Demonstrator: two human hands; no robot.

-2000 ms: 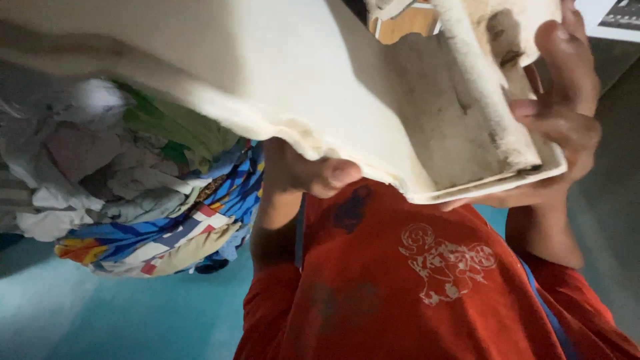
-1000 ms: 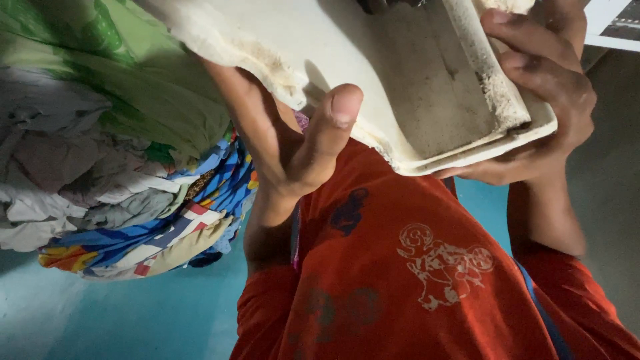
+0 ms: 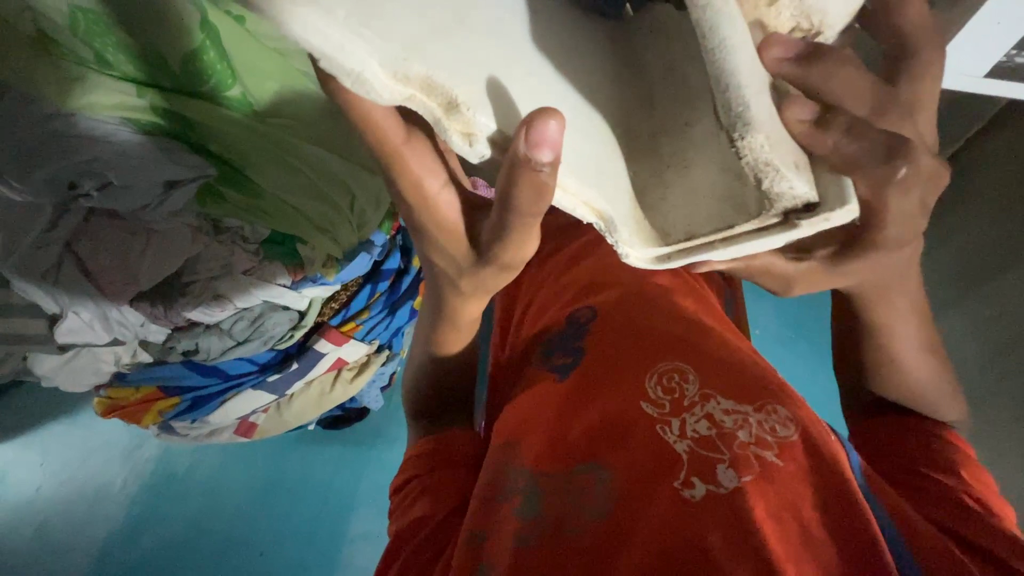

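Note:
A dirty off-white plastic housing with a raised rim, a recessed corner and a round bar across it is held up in front of my chest; its upper part runs out of view. My left hand is at its chipped left edge, fingers passing behind it and the thumb raised over its face. At the right corner my right hand grips it, with some fingers curled near the bar and others under the rim. Brown grime marks the edge and the bar. Something dark shows at the top of the recess.
To the left lies a large heap of crumpled cloth, with a green patterned piece over it. Below is a blue-green floor. A white object shows at the upper right. My red shirt fills the lower middle.
My left thumb has gone from lying sideways at the plastic edge to standing upright over it. My right hand still holds the corner. More of the green cloth has come into view.

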